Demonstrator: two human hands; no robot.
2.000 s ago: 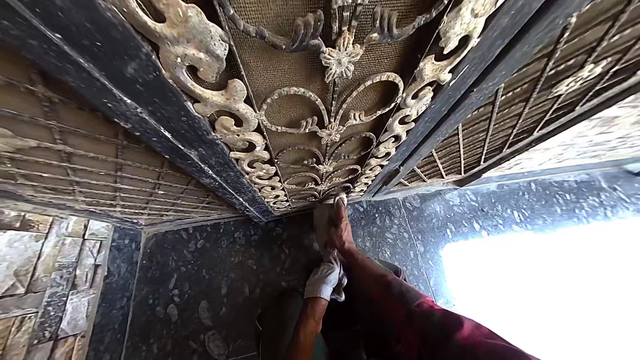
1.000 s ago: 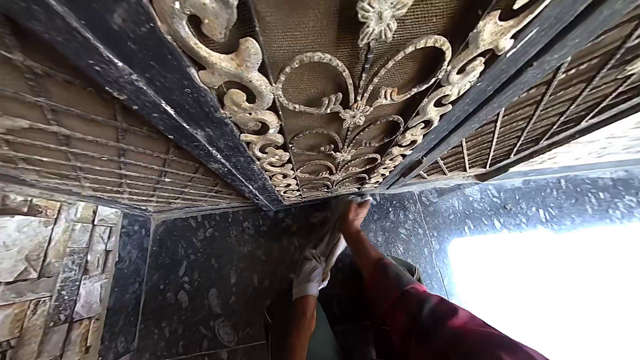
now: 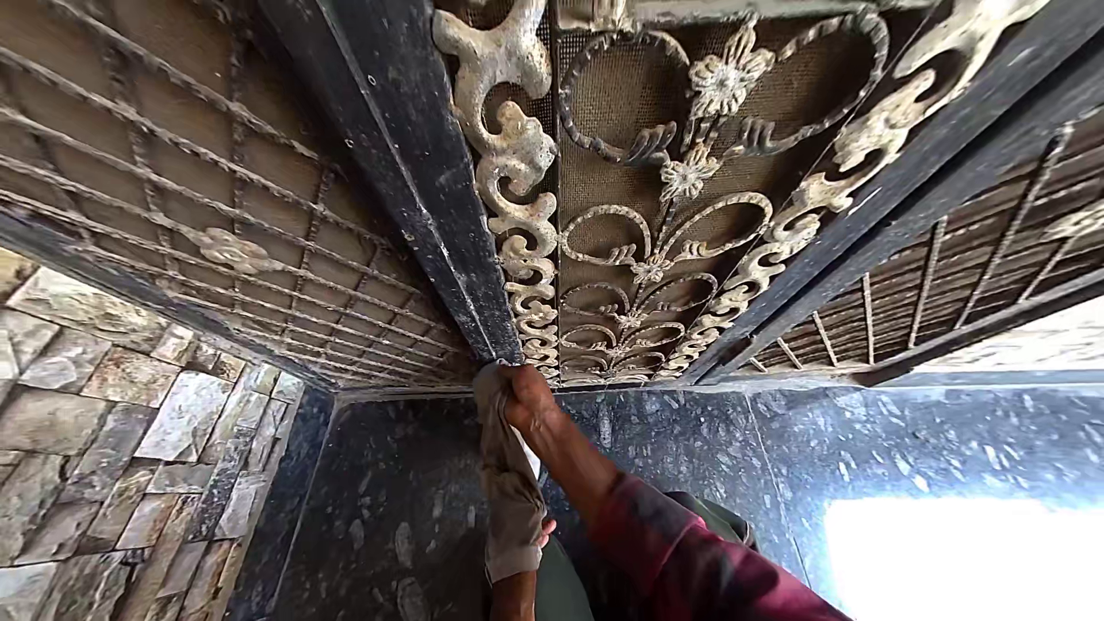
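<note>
My right hand (image 3: 530,392) grips the upper part of a greyish-brown cloth (image 3: 496,410) against the foot of the dark door frame post (image 3: 431,198). Below it, my left hand (image 3: 547,530) is mostly covered by the cloth, which hangs down over it to the wrist; only some fingertips show. Just right of the post stands the door panel of cream ornamental metal scrollwork (image 3: 530,233) with metal flowers (image 3: 724,82) over brown mesh.
A lattice grille (image 3: 233,250) with mesh spans the left, above a stone-clad wall (image 3: 185,418). Another barred grille (image 3: 927,276) is at right. Beneath lies a dark speckled stone floor (image 3: 388,509), with bright glare at lower right.
My right hand has moved left, from the foot of the scrollwork panel to the foot of the left frame post. The cloth has moved with it. The view has come nearer the panel.
</note>
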